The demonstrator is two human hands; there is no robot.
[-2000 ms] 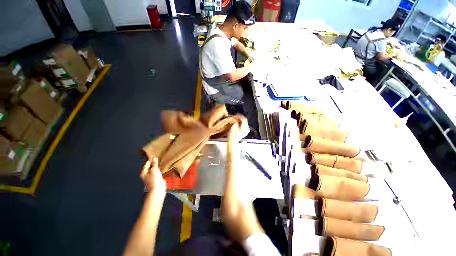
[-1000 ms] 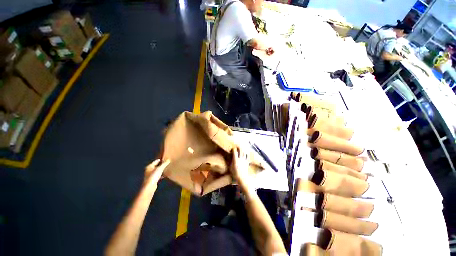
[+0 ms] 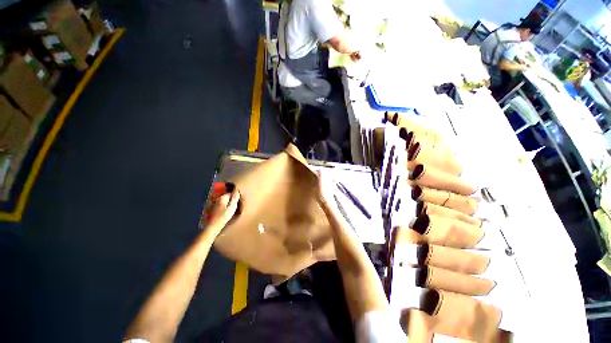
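A brown bag body panel (image 3: 278, 214), bent and partly folded, is held up over the work board (image 3: 234, 167) and my lap. A tiny pale piece shows near its middle. My left hand (image 3: 226, 204) grips its left edge. My right hand (image 3: 325, 194) is at its right edge, fingers mostly hidden by the panel. A red-orange patch (image 3: 218, 190) shows beside my left hand. A black pen-like tool (image 3: 354, 199) lies on the white sheet (image 3: 365, 224) at the board's right end.
Brown rolled bag pieces (image 3: 452, 231) lie in a row along the white bench (image 3: 536, 268) to the right. A blue-rimmed tray (image 3: 388, 104) is further up. A seated person (image 3: 305, 60) works ahead, another person (image 3: 506, 53) at the far right. Cartons (image 3: 30, 84) stand at far left.
The panel has opened from a crumpled, folded shape into a broader sheet and tilted. More of the board's left end and the red-orange patch now show than one second ago.
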